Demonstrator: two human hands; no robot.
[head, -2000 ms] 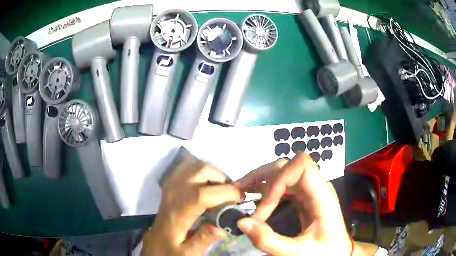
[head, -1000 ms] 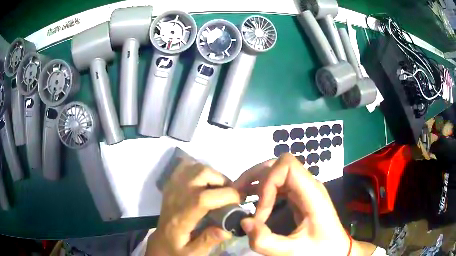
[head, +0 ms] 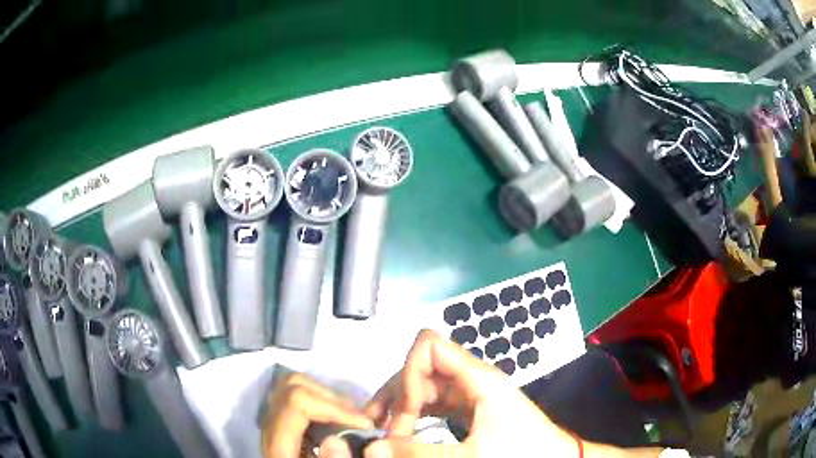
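My left hand [head: 309, 413] is at the bottom edge, partly cut off, closed around a grey handheld fan [head: 279, 376] whose dark grey part shows above the fingers. The fan's round end faces up between both hands, with a dark disc in it, partly cut off by the frame. My right hand [head: 465, 394] has its fingertips at that round end. Whether it pinches anything is hidden. A white sticker sheet [head: 573, 335] with rows of black pads lies just beyond my right hand. A white paper sheet [head: 215, 394] lies under my hands.
Several grey fans [head: 246, 295] lie at left and centre of the green bench [head: 429, 241]. More fans [head: 534, 197] lie at the back right. A black box with cables [head: 658, 170] is at the right. A red stool [head: 671, 331] stands beside the bench. A white rail [head: 295, 116] edges the bench.
The view has tilted up, so the bench things sit lower in the picture and both hands are nearer the bottom edge. The hands remain together at the fan's end.
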